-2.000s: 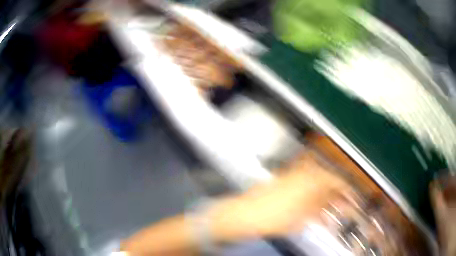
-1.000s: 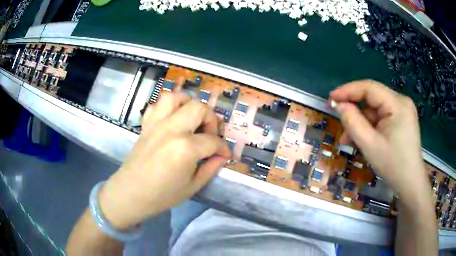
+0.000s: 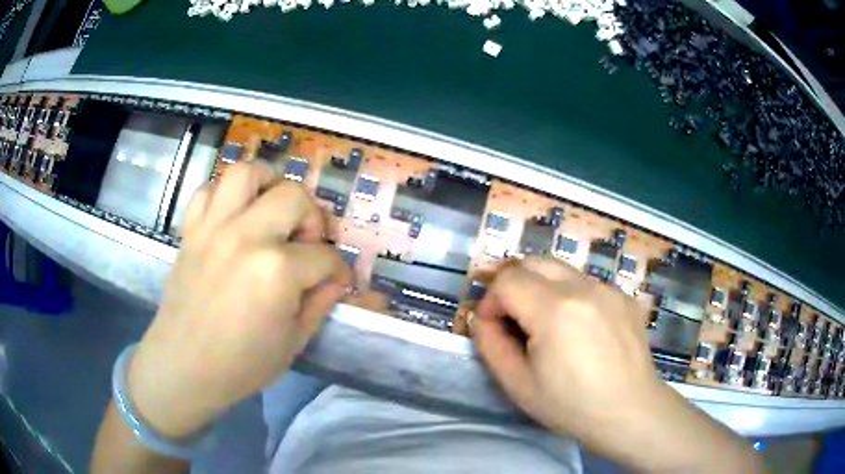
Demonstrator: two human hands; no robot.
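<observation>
The orange-brown circuit board (image 3: 380, 222) lies in the rail and carries dark and silver parts. My left hand (image 3: 255, 278) is over its left part, with thumb and fingertips close together near the near edge. My right hand (image 3: 565, 338) is lower down to the right, its fingertips at the board's near edge by a cutout. Both hands are bare. The fingers hide whether either hand holds a small part. Beyond the rail lie a heap of white connectors (image 3: 556, 11) and, right of it, a heap of black components (image 3: 732, 97).
The pale conveyor rail (image 3: 380, 130) runs across the view. A black plate (image 3: 81, 153) and more boards (image 3: 774, 329) lie in the track. One white connector (image 3: 492, 48) sits apart on the green mat (image 3: 306, 60). A blue stool (image 3: 37, 278) stands at the lower left.
My right hand has moved left and down from above the far rail, where it held a white connector, to the board's near edge. The view has shifted, and the boards appear further left.
</observation>
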